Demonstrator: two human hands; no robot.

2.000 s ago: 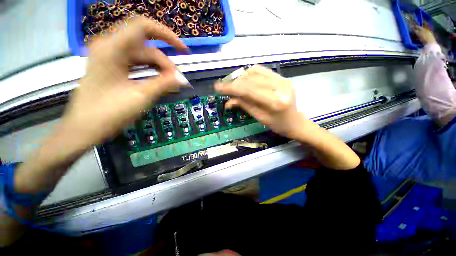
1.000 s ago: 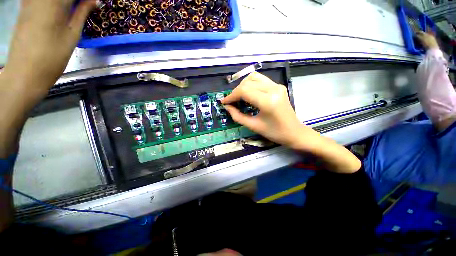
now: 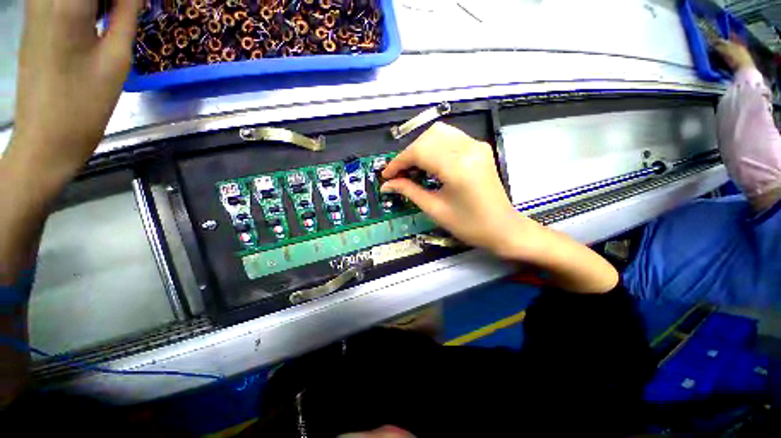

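Observation:
The green PCB panel (image 3: 300, 210) lies in the black pallet (image 3: 244, 295), with small black, silver and white parts on its narrow boards. My right hand (image 3: 450, 188) is over the panel's right part, thumb and fingertips pinched at a board; a small dark part shows at the fingertips, its kind unclear. My left hand (image 3: 73, 77) is at the upper left, beside the left end of the blue parts bin (image 3: 257, 73) heaped with ring coils (image 3: 253, 30). Its fingertips are cut off by the top edge, so what they hold is hidden.
Metal spring clamps (image 3: 283, 137) sit on the pallet's long edges. Silver conveyor rails (image 3: 591, 192) run left and right. A thin blue cord (image 3: 128, 371) hangs at the lower left. At the right, another person's arm (image 3: 748, 128) reaches to a blue bin (image 3: 702, 43).
My left hand has moved from over the panel up to the bin's left side. My right hand stays at the panel. The pallet has shifted slightly right since one second ago.

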